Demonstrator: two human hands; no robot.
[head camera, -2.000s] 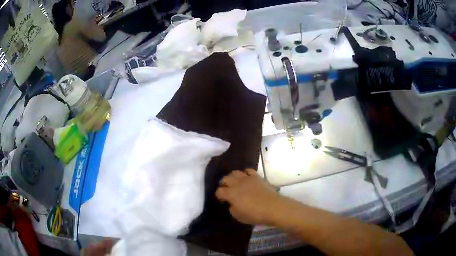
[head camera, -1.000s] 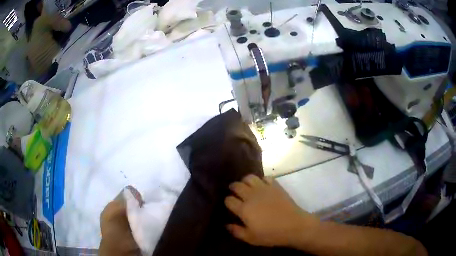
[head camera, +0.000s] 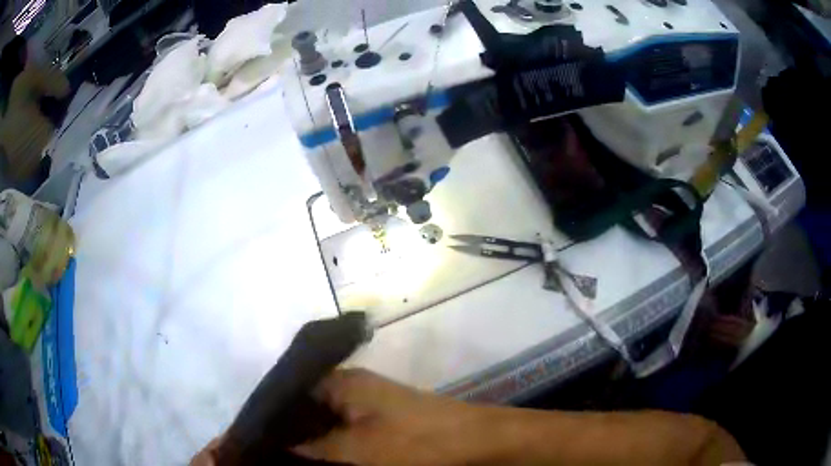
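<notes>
A dark brown fabric panel (head camera: 287, 378) is bunched into a narrow shape at the lower middle, its tip near the front left edge of the needle plate. My right hand (head camera: 360, 414) is closed on the panel; its fingers are partly hidden. My left hand (head camera: 208, 453) shows only as a small bit of skin at the bottom edge beside the fabric, so its grip cannot be made out. The lit presser foot and needle (head camera: 378, 227) have no dark fabric under them.
Thread snips (head camera: 497, 247) with a pale tie lie right of the needle. The white sewing machine (head camera: 437, 68) bears a black printed band (head camera: 560, 77). White fabric (head camera: 196, 77) is heaped at the back left. Another person's hand (head camera: 729, 329) is at the far right.
The dark panel has moved off the table bed towards me and is bunched up. The white fabric at the front has left the picture. The view has shifted right.
</notes>
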